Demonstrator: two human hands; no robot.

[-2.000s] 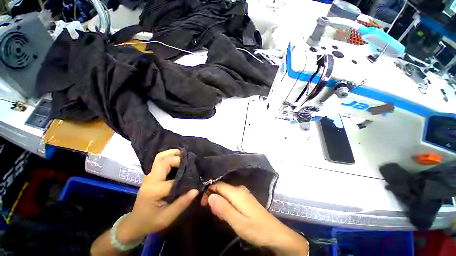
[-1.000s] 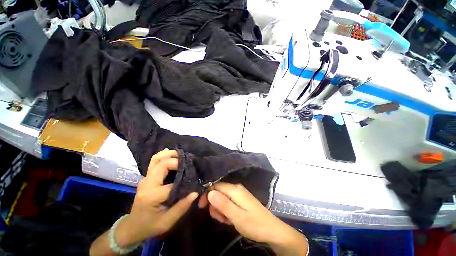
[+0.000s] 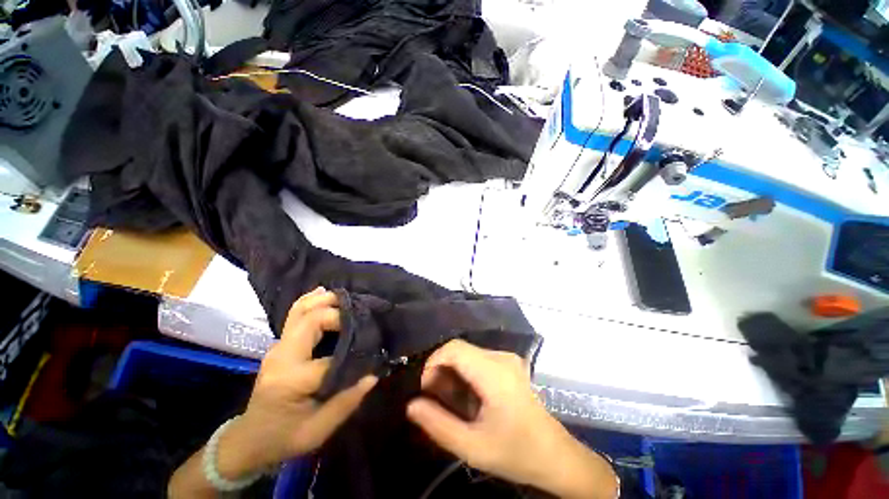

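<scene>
A dark garment point(image 3: 283, 185) lies across the white table and over its front edge. My left hand point(image 3: 302, 375), with a pale bead bracelet, holds the folded edge of the garment between thumb and fingers. A small pale bit, thread or metal, shows on the cloth just right of my left thumb. My right hand point(image 3: 478, 400) is just right of it, over the cloth, with fingers curled; whether it pinches a thread or anything else cannot be told. A pale line runs along the garment's right edge.
A white sewing machine point(image 3: 682, 185) stands at the right. A black phone point(image 3: 655, 271) lies on its bed. A black scrap point(image 3: 814, 370) is at the right. A tan patch point(image 3: 146, 261) is on the table at left. Blue crates point(image 3: 721, 470) are below the table edge.
My right hand has moved slightly up and right, away from the small pale bit, and its fingers have curled. My left hand still holds the cloth, barely moved.
</scene>
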